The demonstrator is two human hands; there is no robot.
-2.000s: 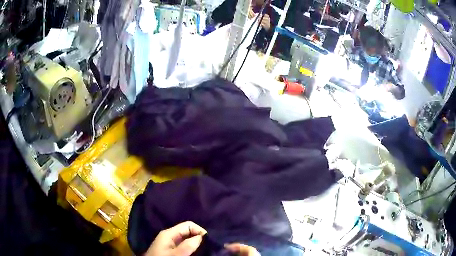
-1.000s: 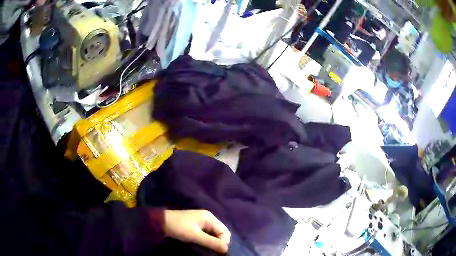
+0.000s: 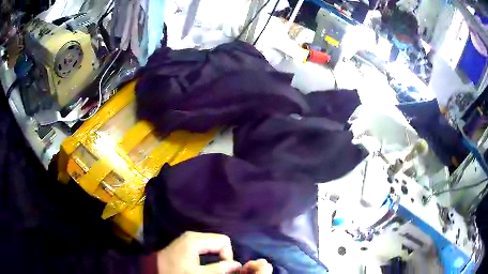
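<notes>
A dark navy, purple-looking garment [image 3: 241,187] lies heaped across the middle, its upper part over a yellow taped bundle [image 3: 115,171]. A smoother blue-grey area [image 3: 278,249] shows at its lower edge. My left hand [image 3: 195,256] is bare, at the bottom edge of the picture, with thumb and fingers pinched at the garment's near edge. My right hand [image 3: 257,266] shows only as fingertips beside the left ones, cut off by the picture's edge; its grip is hidden. The white sewing machine with a blue stripe [image 3: 428,227] is at lower right, apart from the hands.
A beige machine [image 3: 69,61] stands far left beside hanging grey and light blue strips [image 3: 134,24]. A red spool [image 3: 319,56] is on the far table. A person in a blue mask [image 3: 404,43] sits at upper right. Dark cloth [image 3: 439,128] hangs at right.
One second ago only my left hand showed; now my right fingertips show beside it. The view has shifted. The garment's near part is bunched differently, with more blue-grey surface showing.
</notes>
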